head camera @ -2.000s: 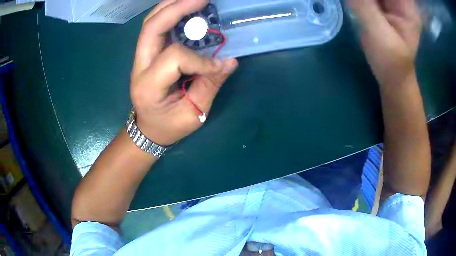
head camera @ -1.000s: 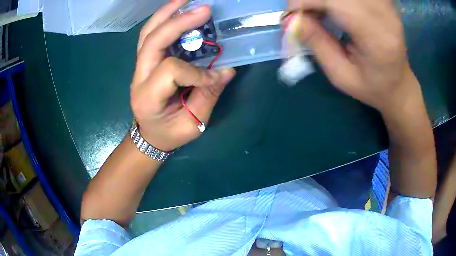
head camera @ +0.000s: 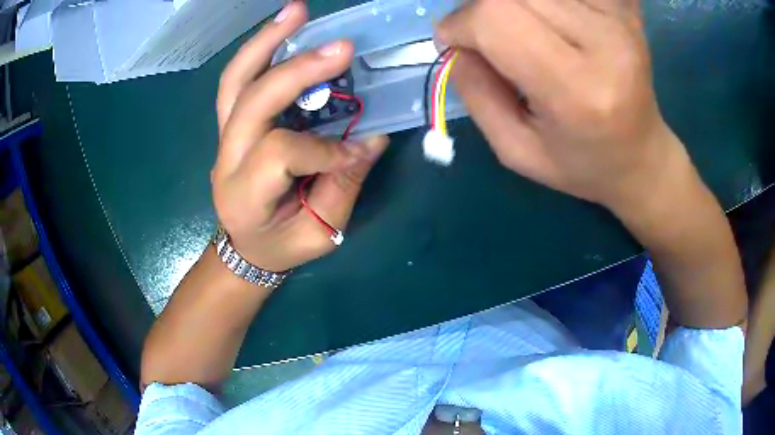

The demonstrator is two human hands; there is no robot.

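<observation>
My left hand (head camera: 285, 161) holds the translucent plastic housing (head camera: 387, 104) by its left end, fingers over the small black cooling fan (head camera: 319, 102). The thin red fan lead (head camera: 308, 204) passes by my thumb and ends in a small white plug (head camera: 337, 239) over the palm. My right hand (head camera: 552, 102) covers the right part of the housing and pinches a multi-wire lead (head camera: 439, 89) with black, red, white and yellow wires. Its white plug (head camera: 438, 148) hangs down at the housing's near edge. A pale strip (head camera: 399, 55) shows in the channel. The lead's other end is hidden.
White cartons (head camera: 136, 38) stand at the back left on the dark green table (head camera: 399, 229), whose pale curved edge runs near my body. Blue-framed shelving (head camera: 51, 280) with brown boxes is at the far left. Part of another person's arm (head camera: 759, 340) shows at the right edge.
My right hand has come in from the right to the housing, now with the multi-wire lead in its fingers. The left hand still holds the housing, slightly lower and tilted more.
</observation>
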